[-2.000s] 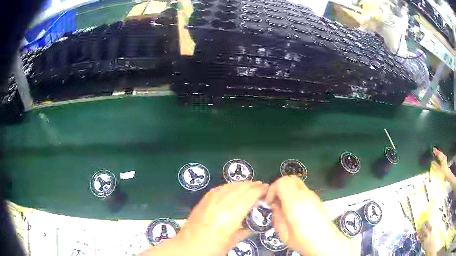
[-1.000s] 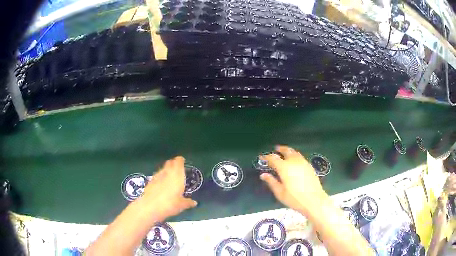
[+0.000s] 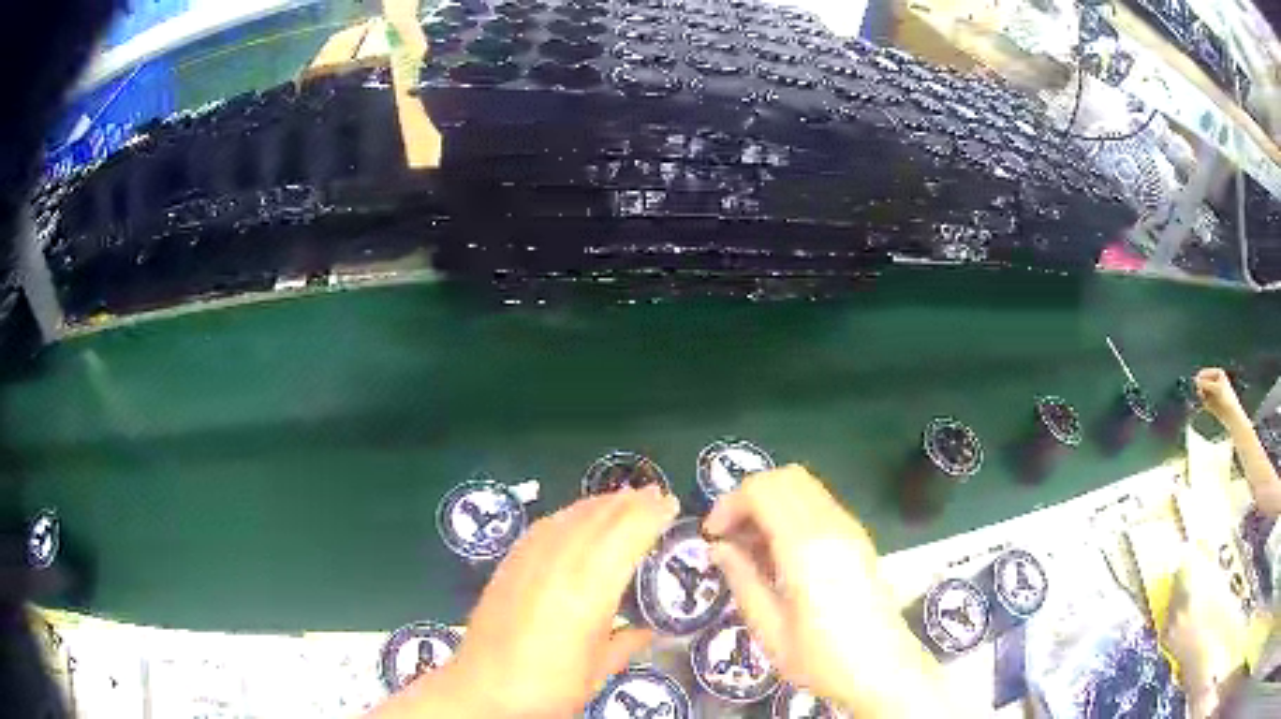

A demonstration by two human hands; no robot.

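My left hand [image 3: 562,604] and my right hand [image 3: 808,576] are together at the belt's near edge. Between them they hold a black cylindrical unit [image 3: 683,579] with a white three-armed mark on top. The fingers of both hands touch its rim; the right fingertips lie over its upper right side. A dark-topped unit [image 3: 622,475] stands on the belt just behind my left fingers. A bright-topped unit [image 3: 733,465] stands behind my right hand. More bright-topped units stand on the ledge below, one between my wrists [image 3: 733,657].
The green belt [image 3: 281,421] carries a bright-topped unit [image 3: 481,518] at left and dark-topped units [image 3: 953,447] at right. Black tray stacks [image 3: 632,183] stand behind. Two units [image 3: 957,615] and a plastic bag [image 3: 1103,667] lie on the right ledge. Another person's hand [image 3: 1219,393] is far right.
Both hands have come from apart over the belt to together at its near edge, and now hold a unit. Units on the belt appear shifted. Another person's hand is visible at far right.
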